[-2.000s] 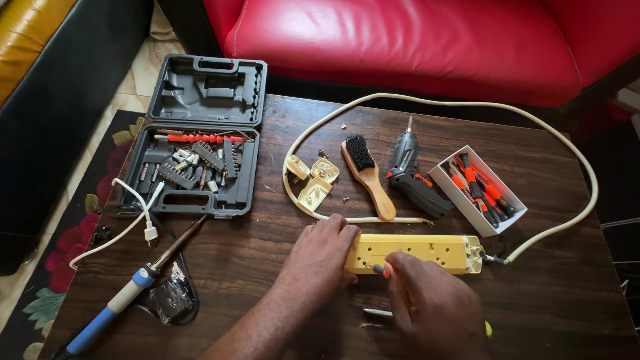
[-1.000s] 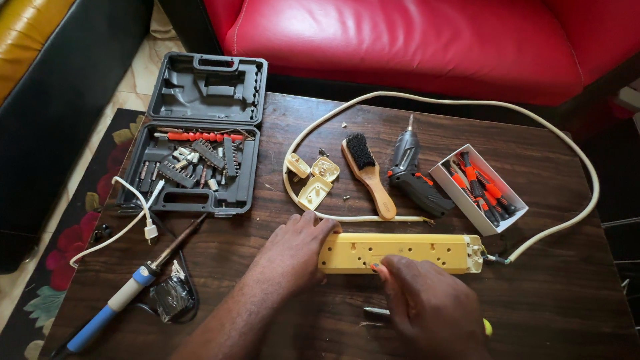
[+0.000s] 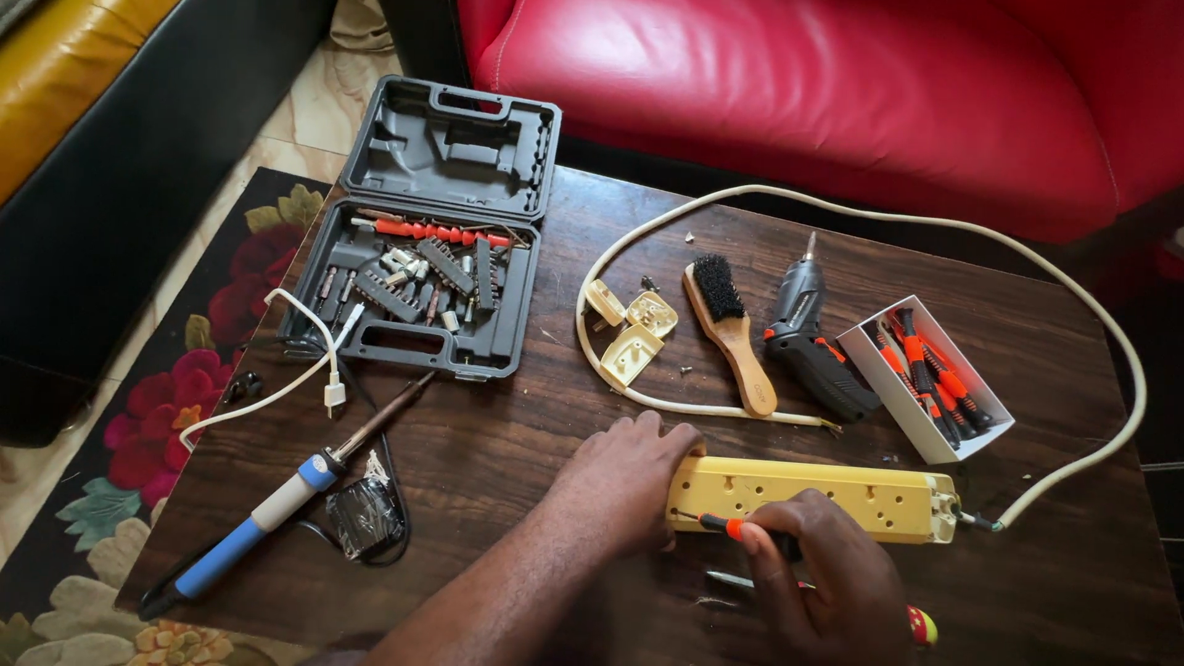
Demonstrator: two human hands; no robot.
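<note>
A yellow plastic power strip (image 3: 823, 499) lies across the table with its holed face up and a white cable (image 3: 1124, 370) leading from its right end. My left hand (image 3: 629, 472) grips the strip's left end. My right hand (image 3: 823, 573) holds a small black-and-orange screwdriver (image 3: 721, 524), its tip at a hole near the left end of the strip. Under my right hand lies another screwdriver, its metal shaft (image 3: 731, 580) and the end of its red-and-yellow handle (image 3: 922, 626) showing; the hand hides the middle.
Beyond the strip are opened plug parts (image 3: 632, 355), a wooden brush (image 3: 740, 356), a cordless screwdriver (image 3: 814, 342) and a white box (image 3: 985, 444) of screwdrivers. To the left lie an open black bit case (image 3: 527, 324), a soldering iron (image 3: 287, 499), a wrapped black item (image 3: 367, 518) and a white USB cable (image 3: 314, 319).
My left hand has shifted from the strip's upper edge to its left end. The screwdriver in my right hand has moved left along the strip.
</note>
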